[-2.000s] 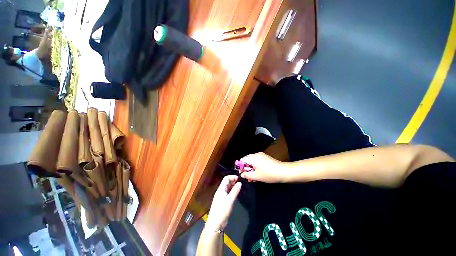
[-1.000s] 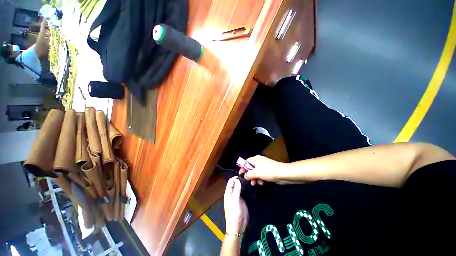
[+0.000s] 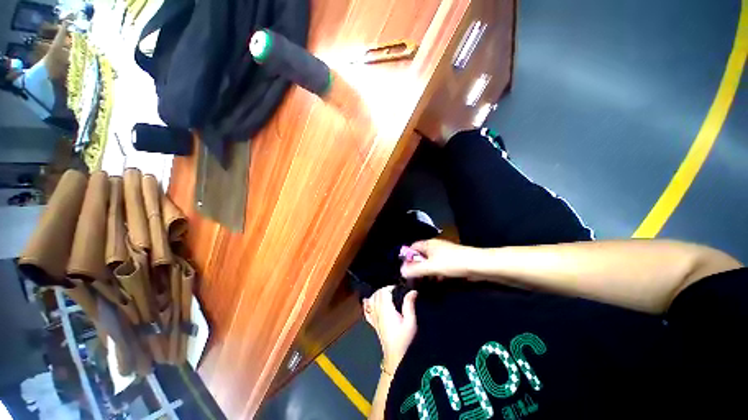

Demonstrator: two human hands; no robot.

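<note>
My right hand [image 3: 435, 261] is closed on pink-handled snips [image 3: 408, 253] at my lap. My left hand [image 3: 394, 321] is just below it, thumb and fingers around a dark piece [image 3: 399, 291] that is hard to separate from my black clothes. The snips' blades cannot be made out. A black fabric bag [image 3: 217, 74] lies heaped on the wooden desk [image 3: 279, 221]. A black thread spool with green ends [image 3: 291, 62] lies beside it.
A second dark spool [image 3: 161, 139], an olive-brown card [image 3: 222, 189] and an orange-yellow tool [image 3: 390, 52] lie on the desk. Curled brown leather pieces [image 3: 123, 238] stand at its left edge. A person [image 3: 37, 86] is at upper left. The drawer fronts [image 3: 480, 61] show handles.
The left hand has moved up and right, its thumb now apart from its fingers. The right hand with the snips has shifted slightly upward. The desk items have shifted slightly left with the view.
</note>
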